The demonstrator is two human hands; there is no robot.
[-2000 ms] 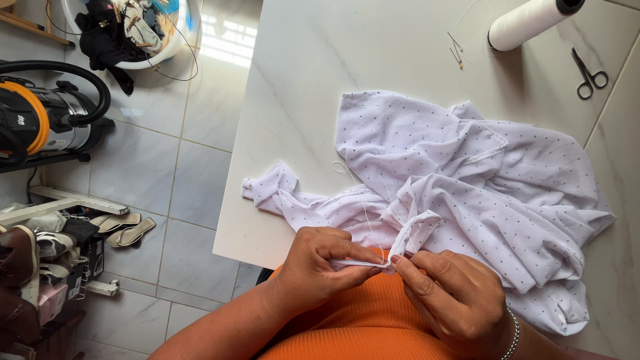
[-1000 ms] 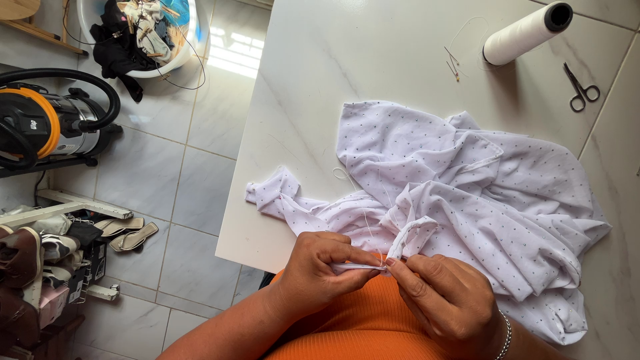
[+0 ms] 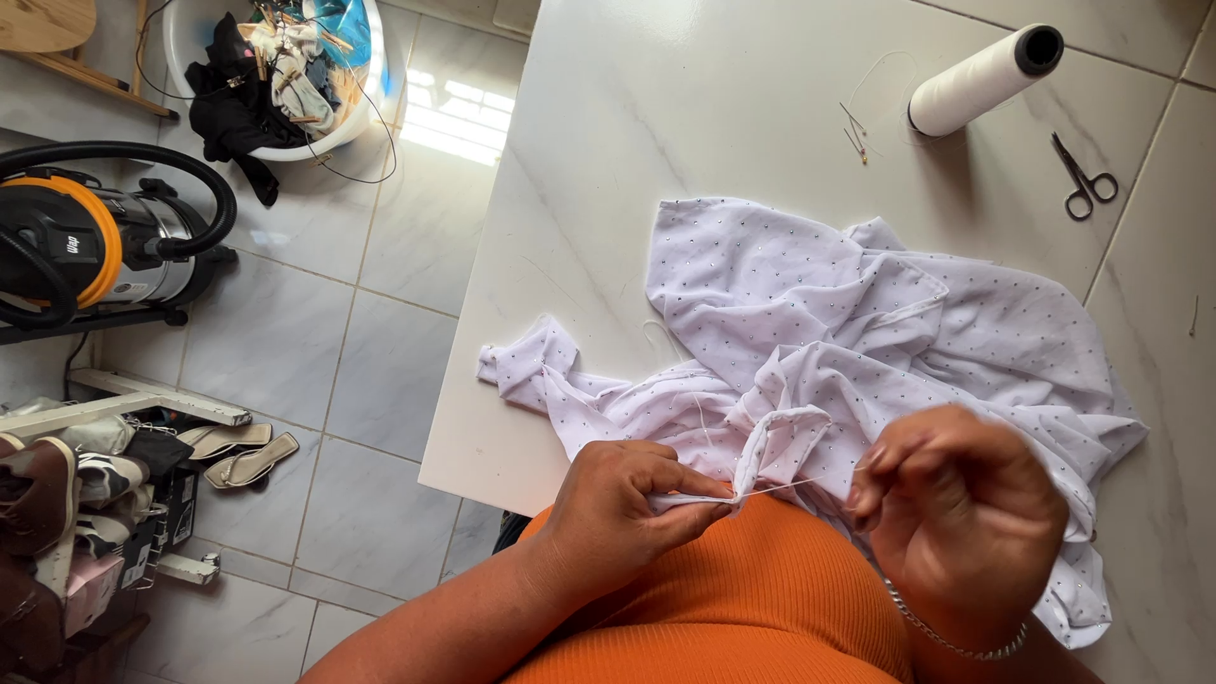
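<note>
A white garment dotted with small studs (image 3: 760,275) lies bunched over the near part of the tiled table. My left hand (image 3: 632,518) pinches its folded edge between thumb and fingers. A white thread (image 3: 793,484) runs taut from that fold to my right hand (image 3: 959,513), raised to the right with its thumb and fingertips together; a needle cannot be made out there. Beyond the garment stand a large spool of white thread (image 3: 974,84), a few pins (image 3: 855,135) and small scissors (image 3: 1083,179), their blades a little apart.
The table's left edge drops to a tiled floor. Down there are a white basin (image 3: 366,119) of laundry and clothespins, a vacuum cleaner (image 3: 95,237), a white rack (image 3: 161,399) with shoes, and a pair of sandals (image 3: 252,461). A loose thread (image 3: 1193,316) lies far right.
My right hand has moved away from the left hand to the right, and the thread is now stretched between them. My left hand still pinches the fabric.
</note>
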